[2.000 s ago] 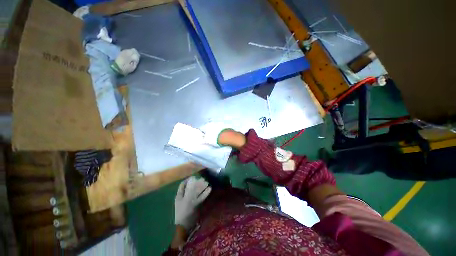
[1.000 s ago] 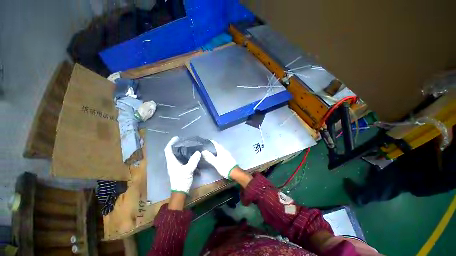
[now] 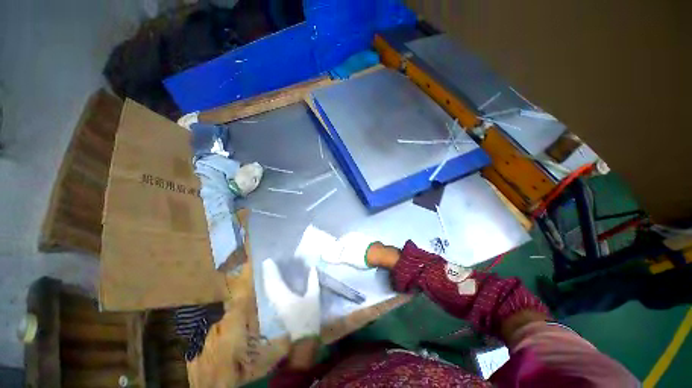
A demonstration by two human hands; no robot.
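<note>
A bright sheet-metal part point(image 3: 313, 242) with a grey folded edge lies or is held just over the near part of the metal-topped worktable point(image 3: 277, 155). My right hand point(image 3: 350, 248), in a white glove with a green cuff edge, is on the part's right side and appears to grip it; its fingertips blend into the glare. My left hand point(image 3: 294, 299), gloved and blurred, is at the part's left, thumb and fingers apart, and seems to hold nothing. Whether it touches the part is unclear.
A blue-edged raised plate point(image 3: 394, 132) carries thin scrap strips point(image 3: 434, 142); more strips lie on the table. An orange rail point(image 3: 516, 163) stands behind. Cardboard point(image 3: 155, 220) and light blue rags point(image 3: 220, 204) are at the left. A person's dark leg point(image 3: 607, 284) shows at the right.
One second ago both hands held a dark grey part together. Now my left hand has come away with spread fingers, and the part at my right hand shows bright. The view has shifted.
</note>
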